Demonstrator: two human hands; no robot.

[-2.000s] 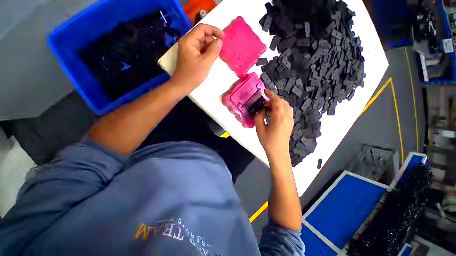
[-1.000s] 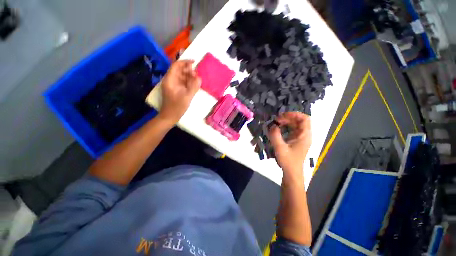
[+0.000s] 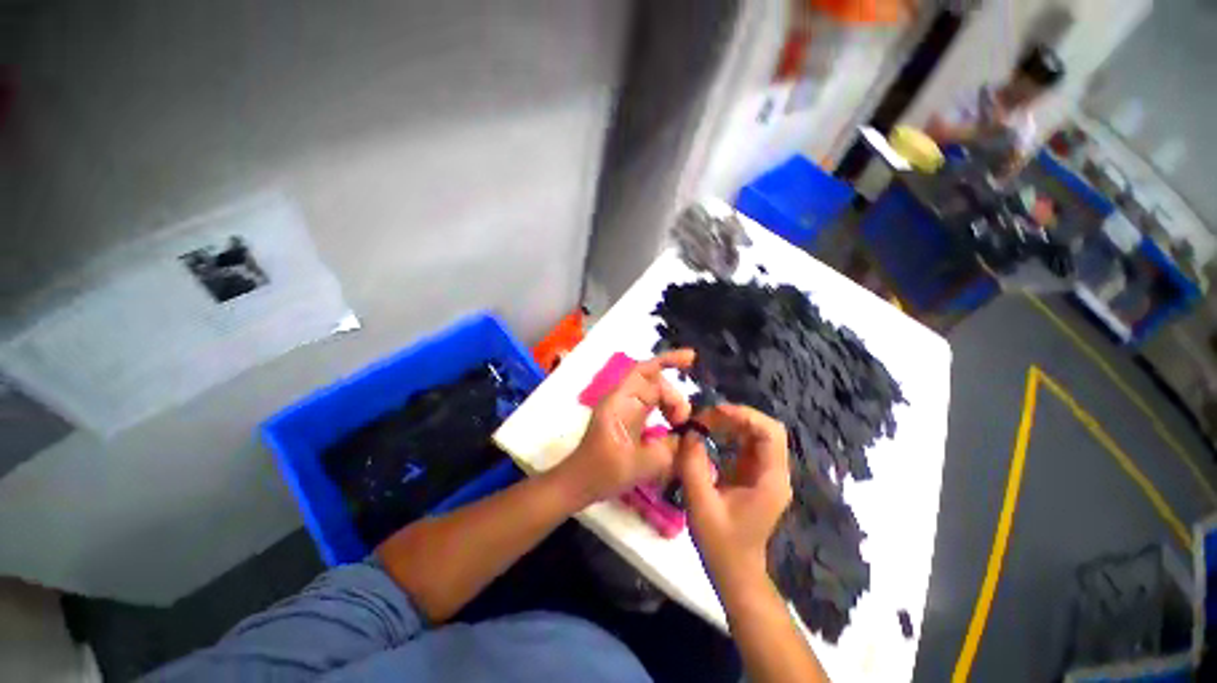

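My left hand and my right hand meet over the near part of the white tabletop. A small dark piece shows between the fingertips of both hands. The pink fixture lies just below the hands and is partly hidden by them. The plain pink square lies beyond my left hand, partly covered by it. A large loose heap of small black pieces spreads to the right of my hands and beyond them.
A blue bin with shiny black contents stands left of the table. A grey crumpled bundle lies at the table's far end. A posted sheet hangs on the grey panel. A person is at another workstation at the upper right.
The view has tipped up, showing the panel and far workstation. My right hand has moved from the heap to my left hand, and both now meet at a small dark piece.
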